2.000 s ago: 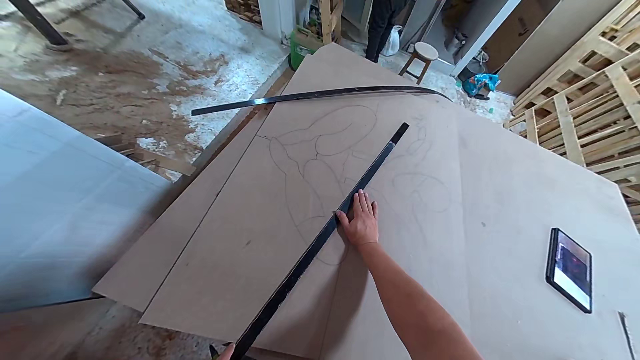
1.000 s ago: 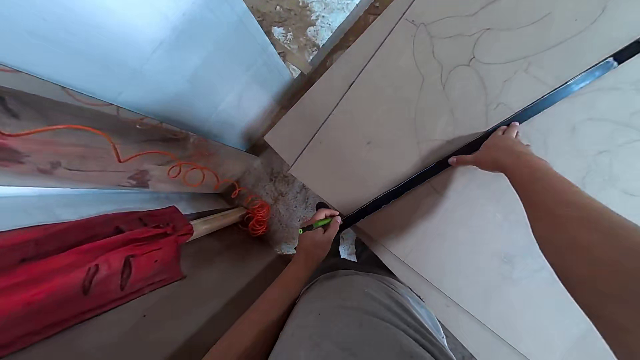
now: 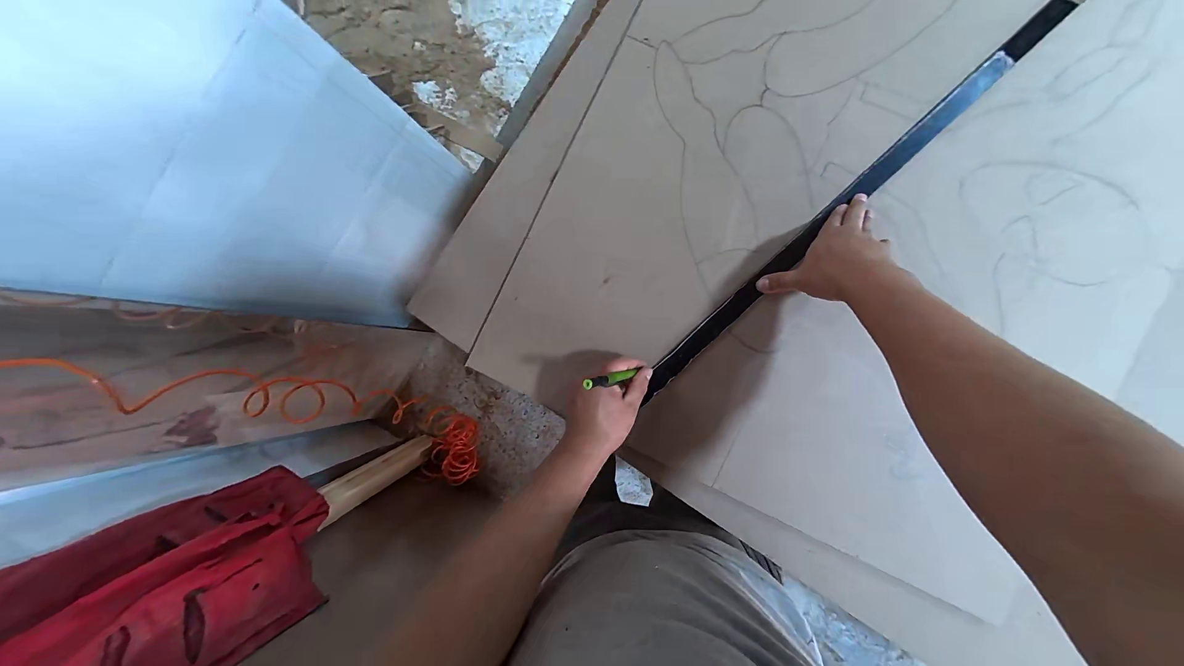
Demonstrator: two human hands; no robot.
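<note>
A long dark straight strip (image 3: 911, 139) lies diagonally across a pale board (image 3: 592, 268) that bears curved pencil lines. My right hand (image 3: 837, 252) rests with spread fingers on the strip near its middle, pressing against its edge. At the strip's near end, by the board's edge, my left hand (image 3: 606, 407) grips a green and black pen or pencil (image 3: 610, 377). Its tip is hidden by my fingers, close to the strip.
A large pale bluish panel (image 3: 213, 157) stands to the left. Below it are a coiled orange hose (image 3: 453, 449) and a red cloth (image 3: 176, 573) over a wooden piece (image 3: 375, 481). Another board lies under the drawn one, its edge (image 3: 786, 546) showing near my body.
The view has swung down and left since the oldest frame. My left hand, with the green pen or pencil, has moved from below the strip's near end onto the board beside it.
</note>
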